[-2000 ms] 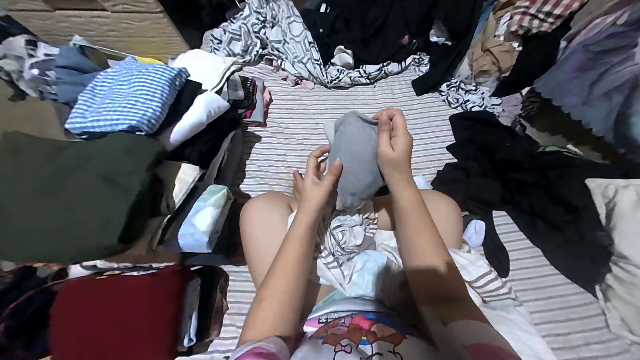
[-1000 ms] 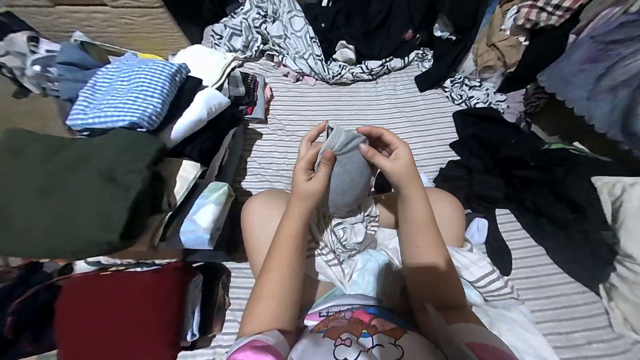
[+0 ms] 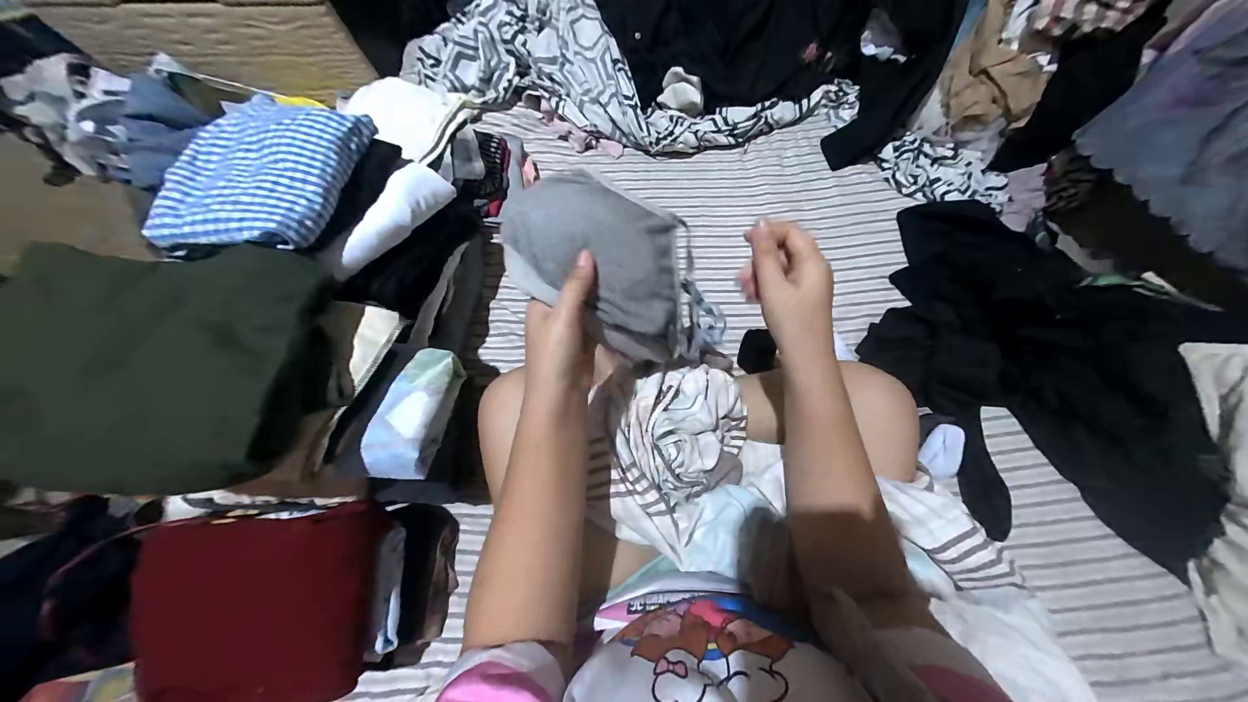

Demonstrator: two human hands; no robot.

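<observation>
A grey folded cloth item (image 3: 609, 253) with a drawstring-like edge on its right side is in my left hand (image 3: 570, 327), the thumb lying across its front. My right hand (image 3: 792, 278) is raised to the right of it, not touching it, its fingers curled; whether something small is between them cannot be told. Below the hands a crumpled white and striped cloth (image 3: 682, 429) lies in my lap, between my knees.
Folded clothes stand in stacks at the left: blue checked (image 3: 258, 175), dark green (image 3: 156, 366), dark red (image 3: 258, 604). Black garments (image 3: 1033, 370) lie loose at the right on the striped sheet (image 3: 770, 185). A patterned cloth (image 3: 575, 68) is spread at the far side.
Both hands held the grey item one second ago. My right hand has let go and is apart from it; my left hand has moved left with the item, which now looks more spread out.
</observation>
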